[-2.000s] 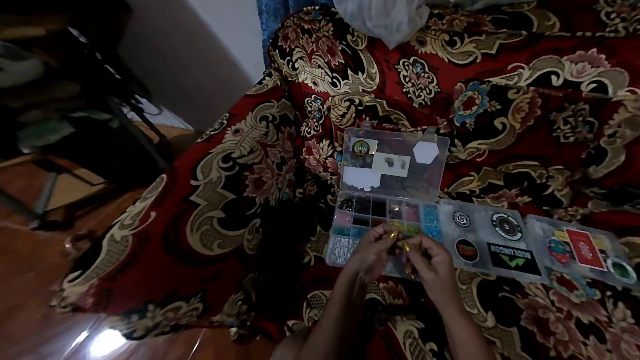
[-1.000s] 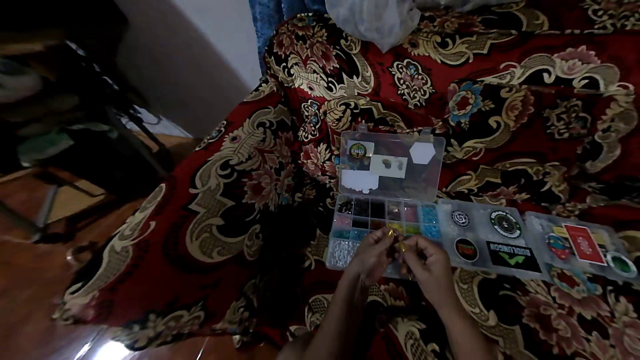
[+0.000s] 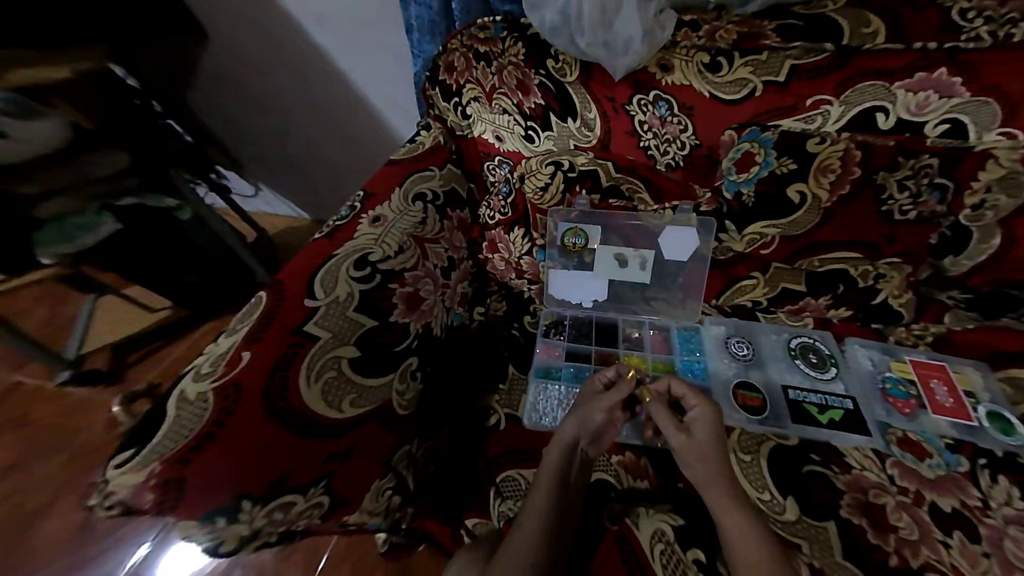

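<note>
An open clear plastic compartment box [image 3: 540, 372] lies on the patterned cloth, with beads of several colours in its sections. Its raised lid [image 3: 680, 292] bears stickers and pieces of paper. Over the box's front half are my left hand [image 3: 600, 408] and my right hand [image 3: 680, 416], fingertips pinched close together. Whatever small thing sits between them is too tiny and dark to make out. Yellow shows at the fingertips, on the nails. Right of my right hand lies a shut plastic case [image 3: 772, 376] with round stickers and a dark rectangular one.
Another plastic case [image 3: 880, 364] with a red card [image 3: 942, 390] on it lies farther right. A red, black and gold floral cover [image 3: 384, 320] spreads over the sofa. At the top hangs a pale plastic bag [image 3: 608, 32]. Dark metal-framed furniture [image 3: 88, 328] stands on the tiled floor at left.
</note>
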